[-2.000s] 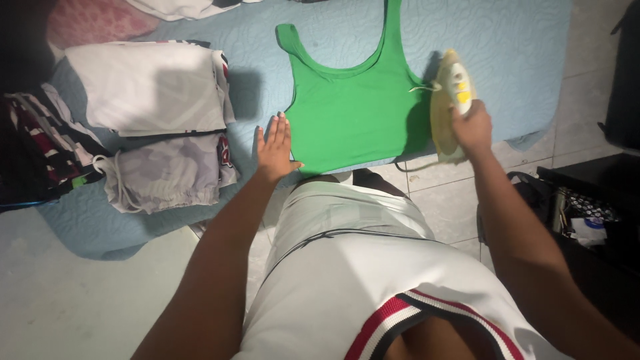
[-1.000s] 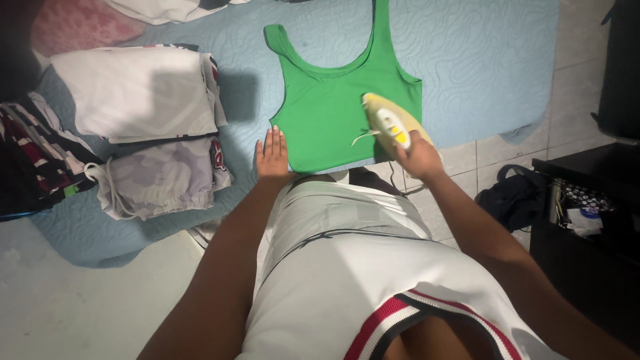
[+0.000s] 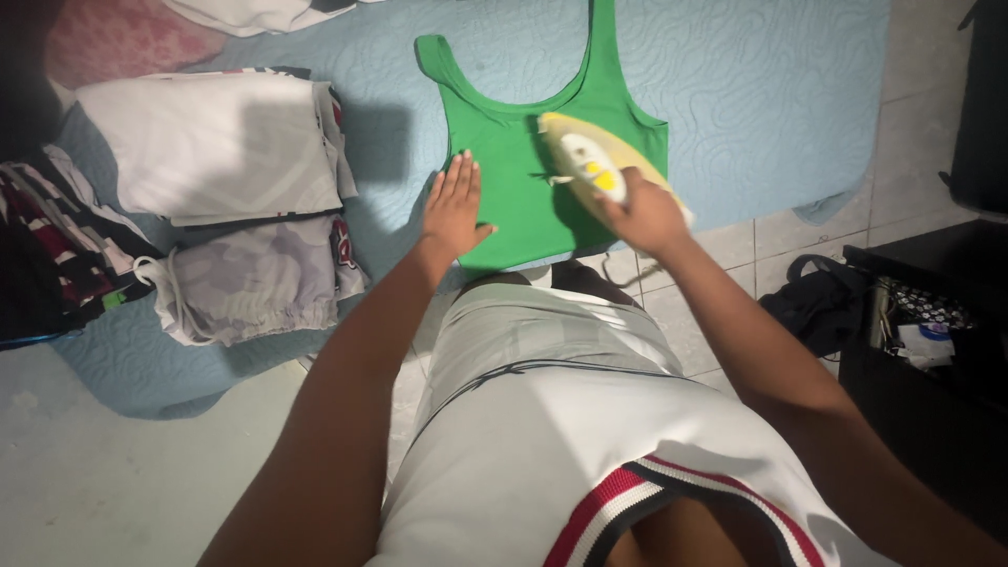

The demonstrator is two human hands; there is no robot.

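Note:
A green tank top (image 3: 520,197) lies spread out on a light blue quilted cover (image 3: 756,102), its straps pointing away from me. My left hand (image 3: 457,205) rests palm down on the left side of the top, fingers extended and holding nothing. My right hand (image 3: 646,213) grips the handle of a yellowish clothes iron (image 3: 579,153) with white and yellow parts on top. The iron is over the right half of the top, its pointed end toward the neckline. Its soleplate is hidden, so contact with the cloth cannot be told.
Folded white clothes (image 3: 213,150) and greyish drawstring shorts (image 3: 252,276) lie on the left, beside dark and striped clothes (image 3: 55,228). A thin cord hangs near my right wrist. At the right are a black bag (image 3: 819,303) and an open black drawer (image 3: 866,323) holding small items.
My right hand has brought the iron from beyond the top's right edge leftward over the top. My left hand has moved from the lower left corner farther up the cloth.

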